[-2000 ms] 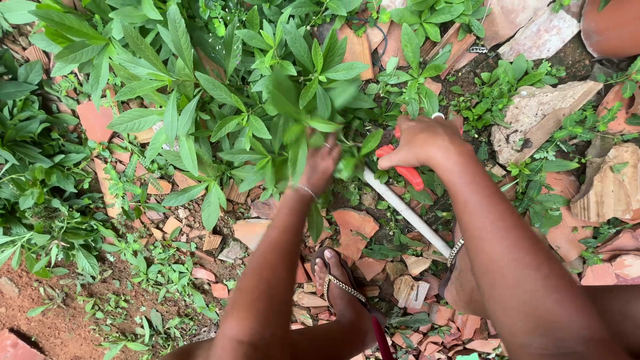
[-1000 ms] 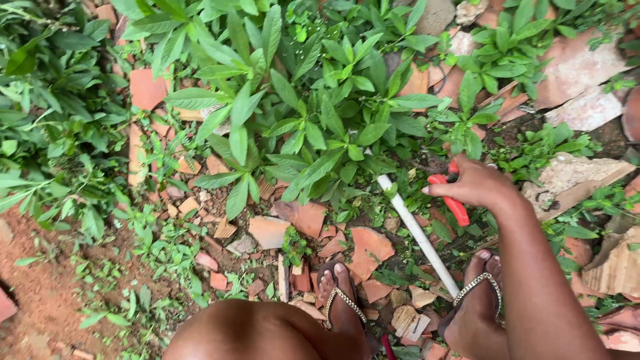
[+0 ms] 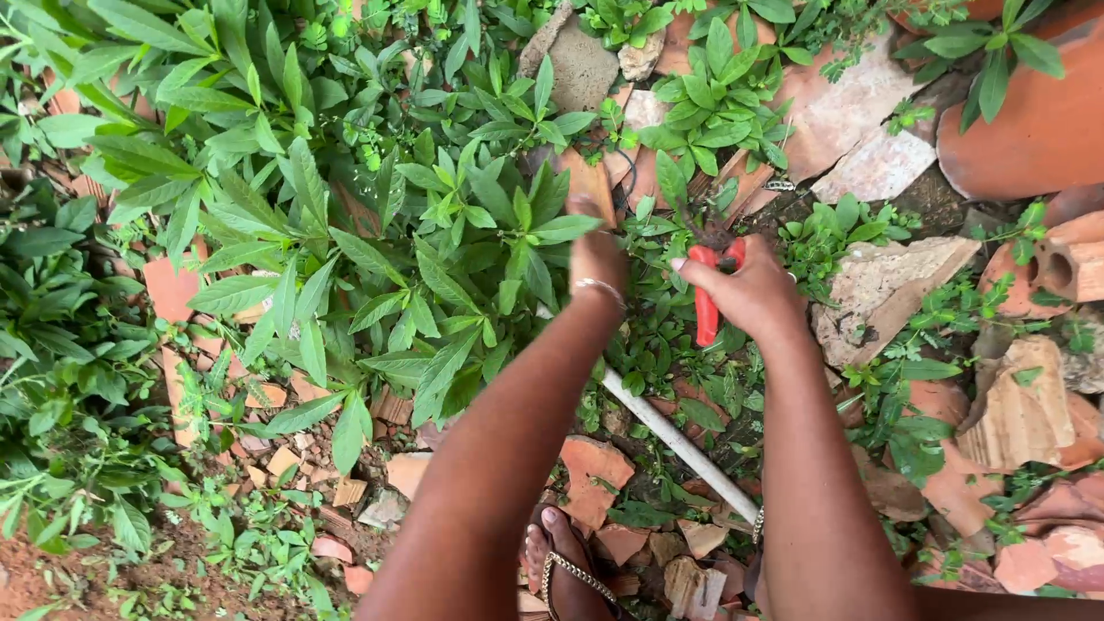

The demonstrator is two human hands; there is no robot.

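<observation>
My right hand [image 3: 749, 289] is closed around the red-handled pruning shears [image 3: 707, 297], whose dark blades point up and left among low plants. My left hand [image 3: 595, 250], blurred and wearing a band at the wrist, reaches to the right edge of a leafy green plant [image 3: 448, 285]; its fingers are partly hidden, so I cannot tell whether it holds a stem. A pale pole [image 3: 681, 444] lies slanting on the ground below and between my hands.
Broken terracotta pieces [image 3: 595, 470] cover much of the ground. Larger stone chunks [image 3: 888, 289] and a curved clay tile [image 3: 1026, 121] lie at the right. My sandaled foot [image 3: 565, 561] is at the bottom, and bare reddish soil [image 3: 43, 573] shows at the lower left.
My left hand, out of view one second ago, is back beside the leafy plant. My right hand still has the red-handled shears, now with their blades among the low plants.
</observation>
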